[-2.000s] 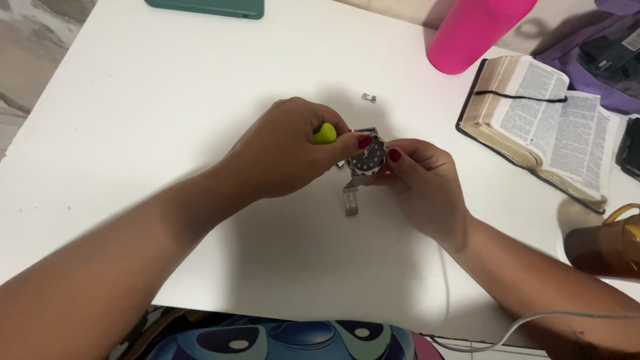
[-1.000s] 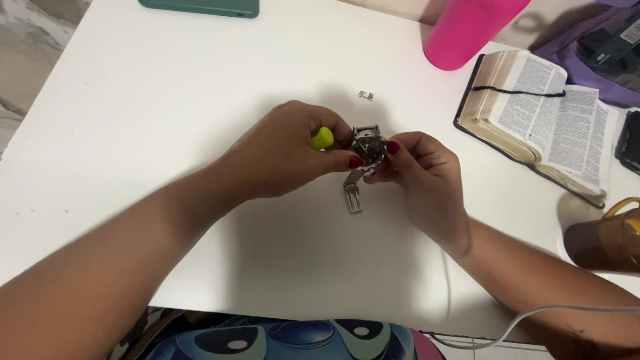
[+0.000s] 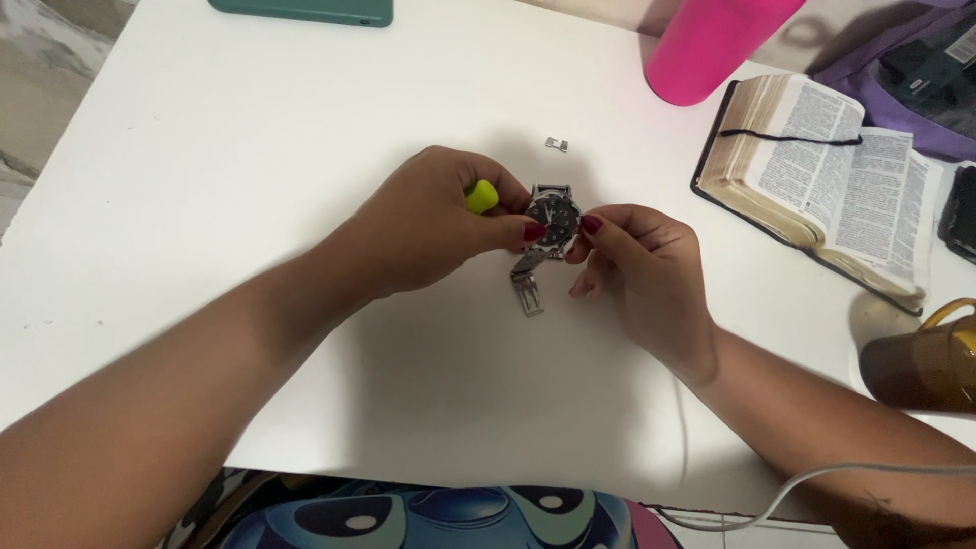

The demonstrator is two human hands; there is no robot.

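Observation:
A metal wristwatch [image 3: 555, 217] with a black dial is held between my two hands above the white table [image 3: 229, 152]. My left hand [image 3: 450, 210] pinches its left side, the thumb over the dial's edge, and also holds a yellow-green object [image 3: 482, 197], mostly hidden by the fingers. The thumb and a finger of my right hand [image 3: 640, 259] grip the watch's right side at the case. Its unfolded metal clasp [image 3: 528, 293] hangs below the case. Beyond the watch, a small metal bracelet link [image 3: 557, 144] lies on the table.
An open book [image 3: 823, 175] with a dark ribbon lies at the right, near a pink bottle [image 3: 709, 53] and a purple bag [image 3: 877, 91]. An amber mug [image 3: 923, 366] stands at the right edge. A green case [image 3: 305, 9] is at the top; a pale cable [image 3: 823, 473] crosses my right forearm.
The watch has turned a little between my fingers, and its dial now faces up more plainly than one second ago. Both hands have kept their hold on it.

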